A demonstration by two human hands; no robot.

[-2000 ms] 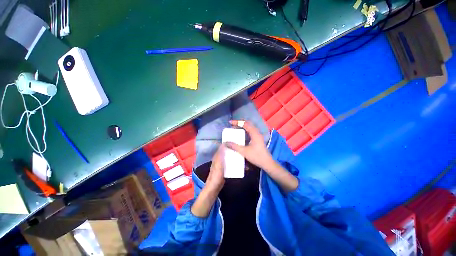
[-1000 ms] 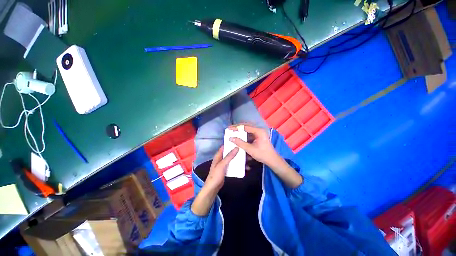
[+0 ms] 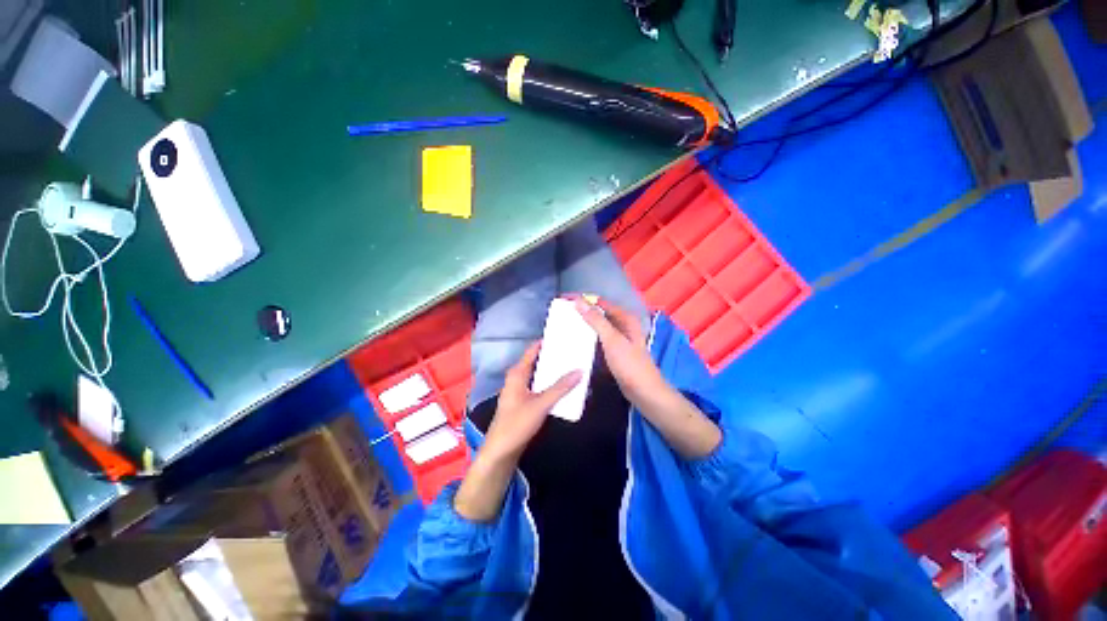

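Note:
A white power bank (image 3: 563, 362) is held over my lap, tilted, its plain face towards the camera. My left hand (image 3: 524, 406) grips its lower left side with the thumb across the face. My right hand (image 3: 617, 342) holds its upper right end, with a pale yellow cover on a fingertip. The fingers under the unit are hidden. A second white power bank (image 3: 200, 204) with a black round spot lies on the green bench (image 3: 328, 243). A small black disc (image 3: 274, 323) lies near the bench edge.
On the bench lie an electric screwdriver (image 3: 595, 100), a yellow card (image 3: 447, 181), blue sticks (image 3: 425, 125), a white corded device (image 3: 85, 215) and an orange-black tool (image 3: 91, 439). Red compartment trays (image 3: 716, 261) flank my legs; the left one holds white parts (image 3: 421, 421). Cartons (image 3: 291, 497) stand on the floor.
The held power bank has tilted, its upper end leaning right. My right thumb has moved from across its face up to the upper right edge.

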